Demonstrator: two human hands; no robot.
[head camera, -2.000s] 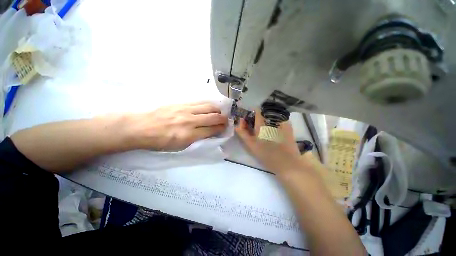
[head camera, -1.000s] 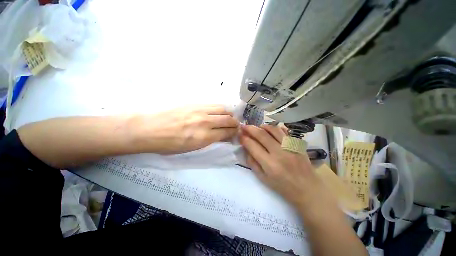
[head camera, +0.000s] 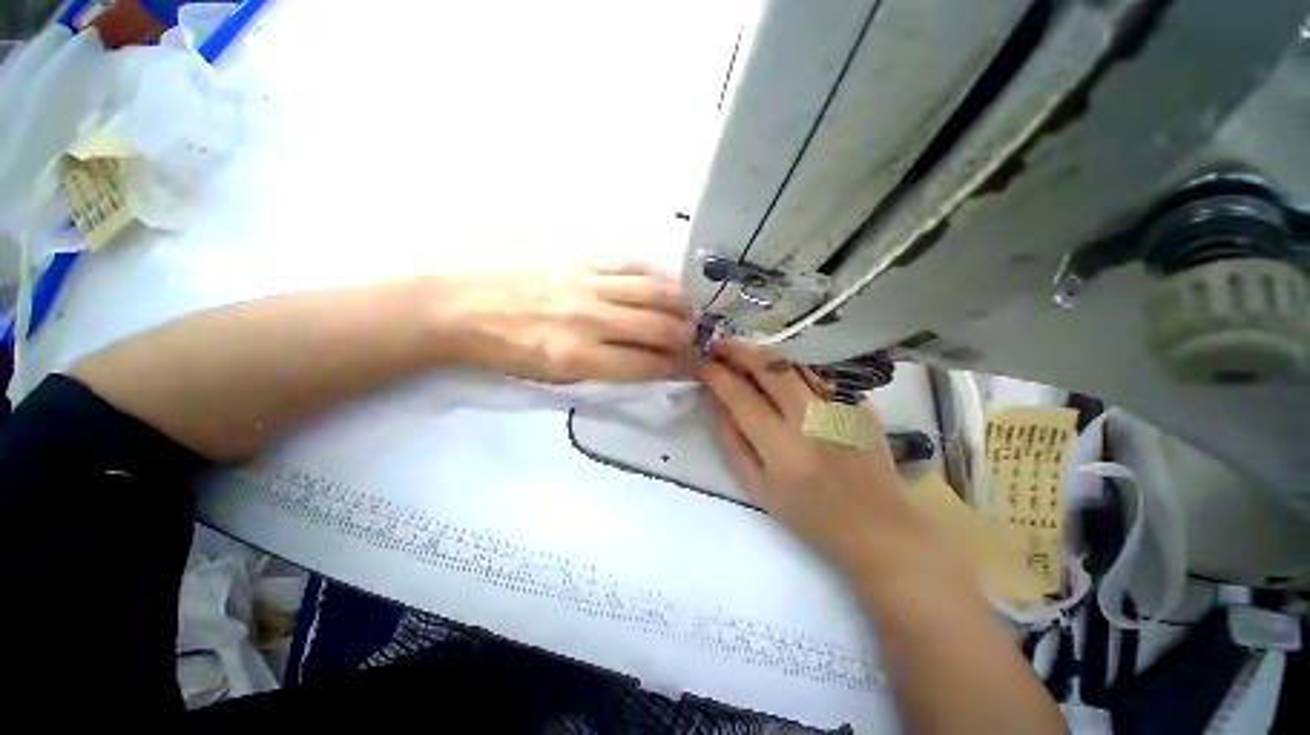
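Observation:
A thin white fabric piece lies at the needle area of the sewing machine. My left hand lies flat on it, palm down, fingertips beside the presser foot. My right hand is right of the foot, its fingertips at the fabric's edge close to my left fingertips. The needle and the fabric under my fingers are mostly hidden. Whether my right fingers pinch the fabric is not clear.
A printed paper label and a pale yellow template lie right of my right hand. White strips loop at the far right. White pieces in plastic with another label lie far left. A printed scale runs along the front edge.
Both hands stay at the foot. The fabric has moved away from me, baring more of the machine bed's rounded outline. The camera view has shifted slightly.

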